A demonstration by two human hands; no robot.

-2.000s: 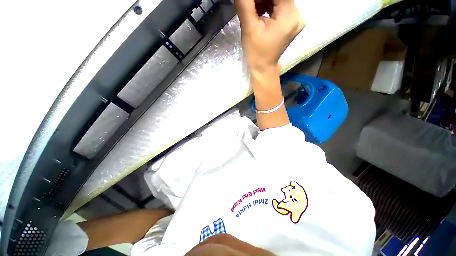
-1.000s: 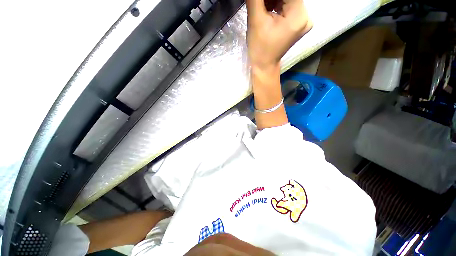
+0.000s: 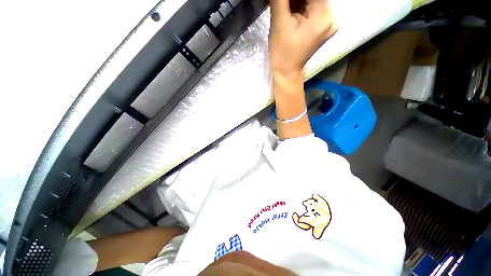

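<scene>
The long metal chassis lies diagonally from lower left to top, with its black slotted side towards me. Its perforated end is at lower left. Bubble wrap lies under and beside it. My left hand, in a white glove, is against the chassis by the perforated end; its fingers are hidden. My bare right hand, with a thin bracelet on its wrist, is over the padding beside the chassis at the top. Its fingers are curled and cut off by the top edge, so anything held is not visible.
The bench's pale yellowish edge runs diagonally in front of my body. A blue plastic stool stands below to the right of my right forearm. Farther right are a cardboard piece, a white block and a grey covered block.
My right hand has shifted slightly to the right, its fingers still curled. The chassis sits slightly farther right in the picture. My left hand stays by the perforated end.
</scene>
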